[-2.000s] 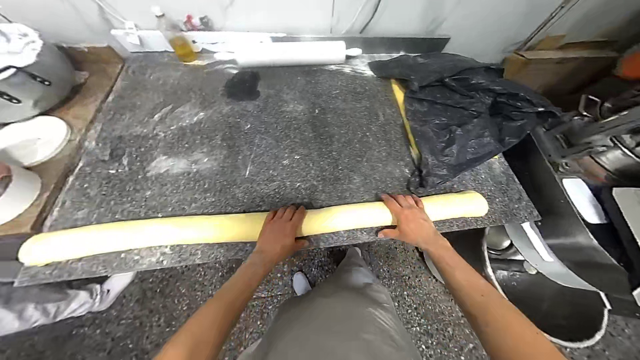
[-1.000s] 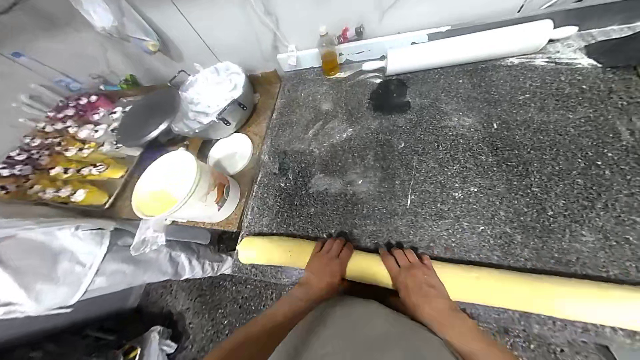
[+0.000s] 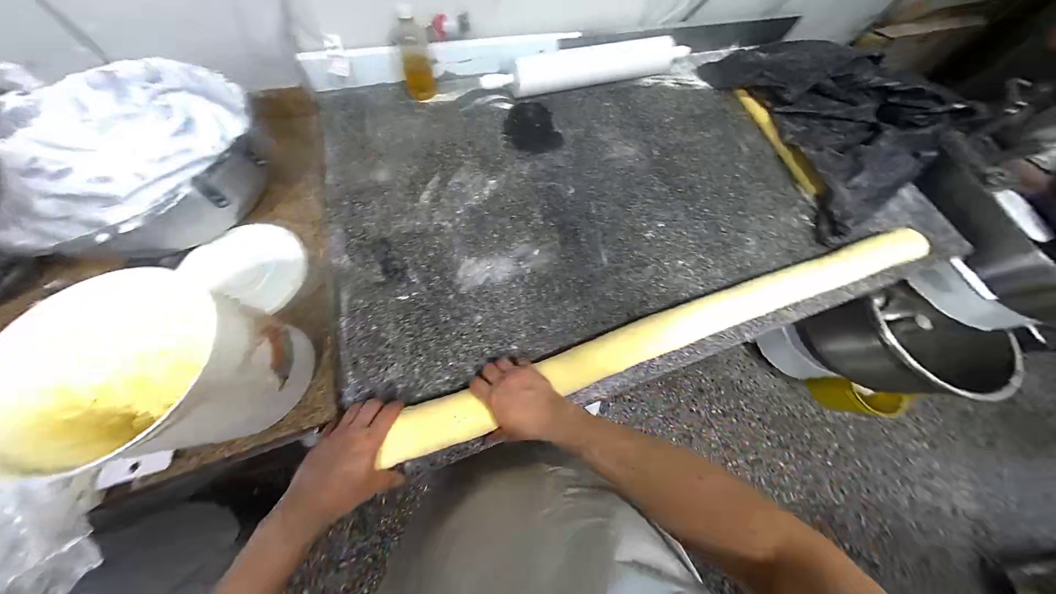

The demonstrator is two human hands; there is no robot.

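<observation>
A long roll of pale yellow dough (image 3: 701, 323) lies along the front edge of a dark speckled stone worktop (image 3: 577, 206). At its left end, my left hand (image 3: 351, 450) is cupped with its fingers on the table's edge and the dough end beside the palm. My right hand (image 3: 520, 400) curls over the roll a short way to the right, its thumb on the near side. Further right the roll lies free of my hands.
A white rolling pin (image 3: 594, 66) and an oil bottle (image 3: 415, 62) stand at the back. Black plastic sheeting (image 3: 858, 107) covers yellow dough at right. Left are a white bucket (image 3: 272, 371), a round white lid or dish (image 3: 252, 266) and a covered metal pot (image 3: 206, 198). A metal bowl (image 3: 949, 338) is below right.
My hands have moved to the left end of the dough roll; two seconds ago they were on its middle and right part. The view has swung left and partly back.
</observation>
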